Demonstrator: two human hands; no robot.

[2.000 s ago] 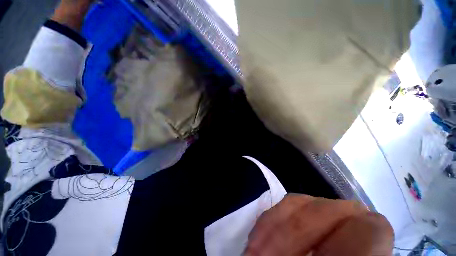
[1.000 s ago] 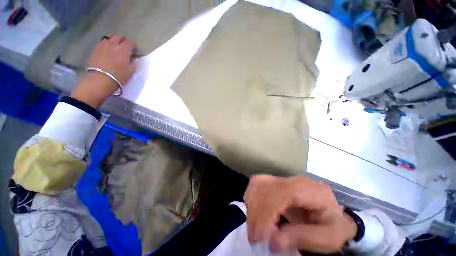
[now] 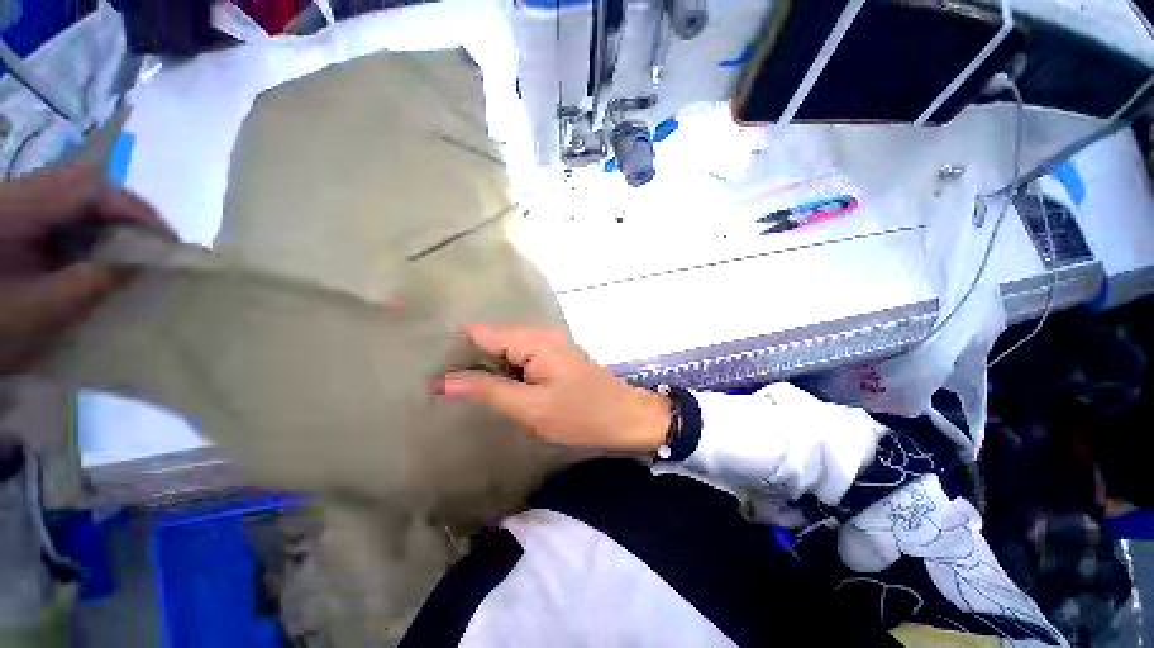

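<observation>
A khaki fabric panel point(image 3: 367, 165) with two dark slit-like lines lies flat on the white table, its right edge beside the presser foot point(image 3: 582, 137) of the sewing machine. A second khaki piece point(image 3: 304, 367) is stretched in front of it, over the table edge. My left hand point(image 3: 63, 260), blurred and cut off by the left edge, grips its upper left end. My right hand point(image 3: 544, 386) pinches its right part between thumb and fingers. A blue-grey cylinder point(image 3: 635, 155) hangs right of the foot.
Thread snips point(image 3: 810, 214) lie right of the machine. A measuring scale point(image 3: 810, 351) runs along the table edge. A dark strapped phone point(image 3: 873, 57) is at upper right, a plastic bag point(image 3: 930, 367) hangs right. A blue bin point(image 3: 209, 576) and crumpled khaki cloth point(image 3: 329, 582) are below left.
The view has turned towards the machine. My right hand has gone from empty above my lap to pinching cloth. My left hand has lifted a second khaki piece in front of the flat panel.
</observation>
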